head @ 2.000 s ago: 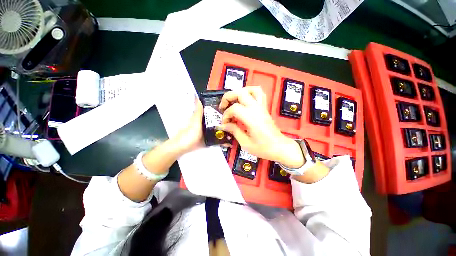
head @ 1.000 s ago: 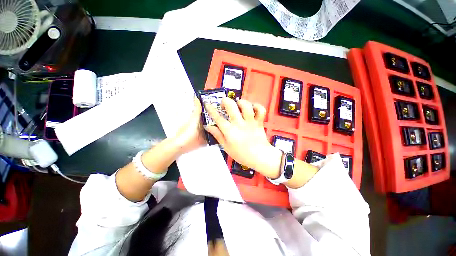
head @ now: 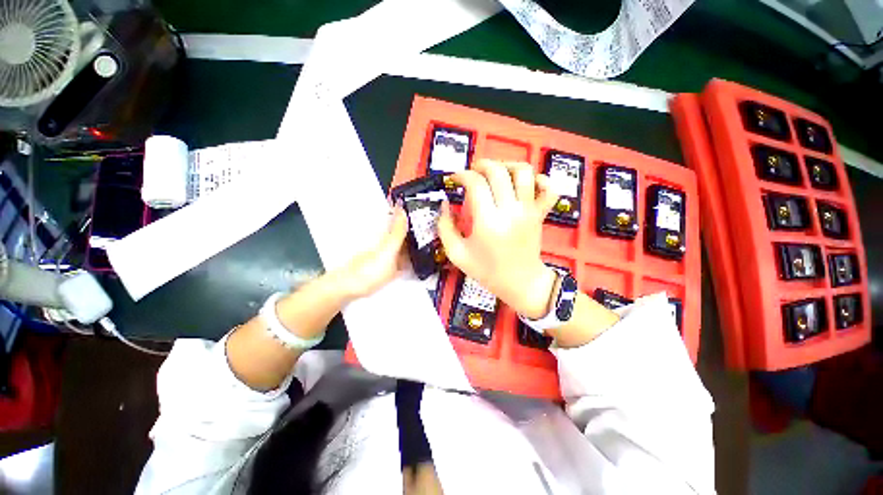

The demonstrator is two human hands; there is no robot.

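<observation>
A black unit (head: 423,232) with a white printed panel is held tilted over the left part of the red foam tray (head: 605,261). My left hand (head: 376,263) grips its left side. My right hand (head: 499,227) lies over its right side, with fingertips at its upper right edge and the thumb near the panel; the fingers partly hide the unit. Several black units sit in the tray's pockets, such as one at the right (head: 666,220). The top-row pocket behind my right fingers shows no unit. A white strip (head: 334,164) drapes past my left hand over the tray's left edge.
Stacked red trays (head: 721,222) with black units stand at the right. A printed strip (head: 591,50) curls at the top. At the left are a label roll (head: 167,171), a phone (head: 118,198), a white plug (head: 85,296) with cable and a fan (head: 34,48).
The held unit has tilted, its lower end now pointing down to the right. My right hand has moved right from over the panel to the unit's right edge. My left hand keeps its hold.
</observation>
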